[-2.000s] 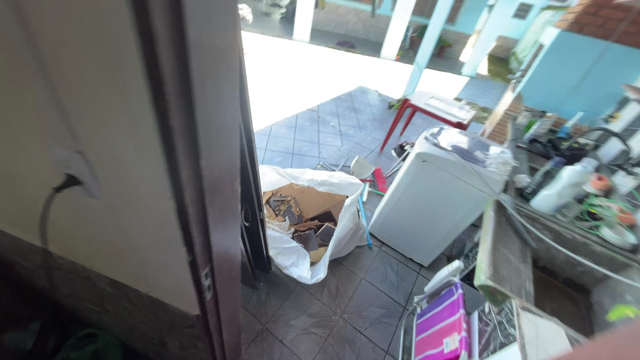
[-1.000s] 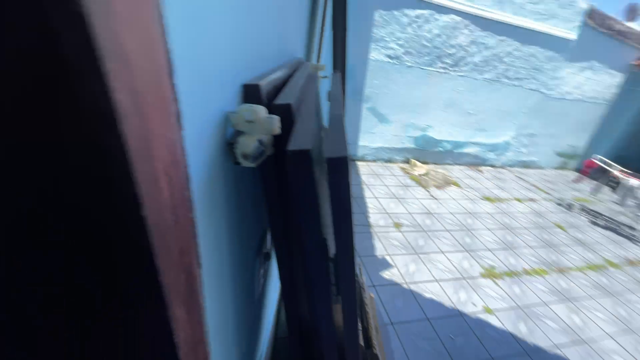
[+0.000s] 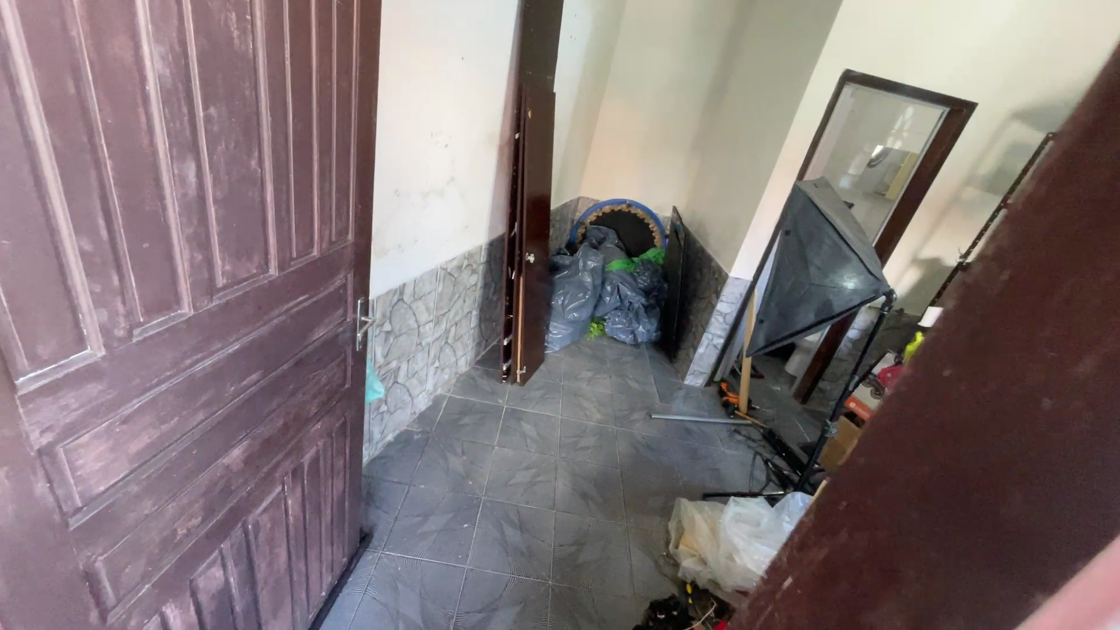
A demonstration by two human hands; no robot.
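Neither of my hands can be made out. A blurred pink shape (image 3: 1085,588) cuts into the lower right corner; I cannot tell what it is. On the left stands a worn brown wooden door (image 3: 197,262), swung inward, its metal lever handle (image 3: 363,324) on the far edge. A dark brown door frame (image 3: 971,420) slants close across the right side. Beyond the doorway, grey plastic bags (image 3: 575,293) are heaped in the far corner before a round blue-rimmed thing (image 3: 619,206). Tall dark wooden panels (image 3: 534,236) lean upright on the left wall.
A black softbox (image 3: 814,262) on a stand tilts at the right, near a framed opening or mirror. A metal bar (image 3: 697,419), cables and an orange tool (image 3: 730,399) lie on the grey tiles (image 3: 516,490). A whitish plastic bag (image 3: 739,538) sits low beside the frame.
The view has swung from the sunlit tiled yard to a room seen through a doorway. Neither hand shows clearly in the earlier frames.
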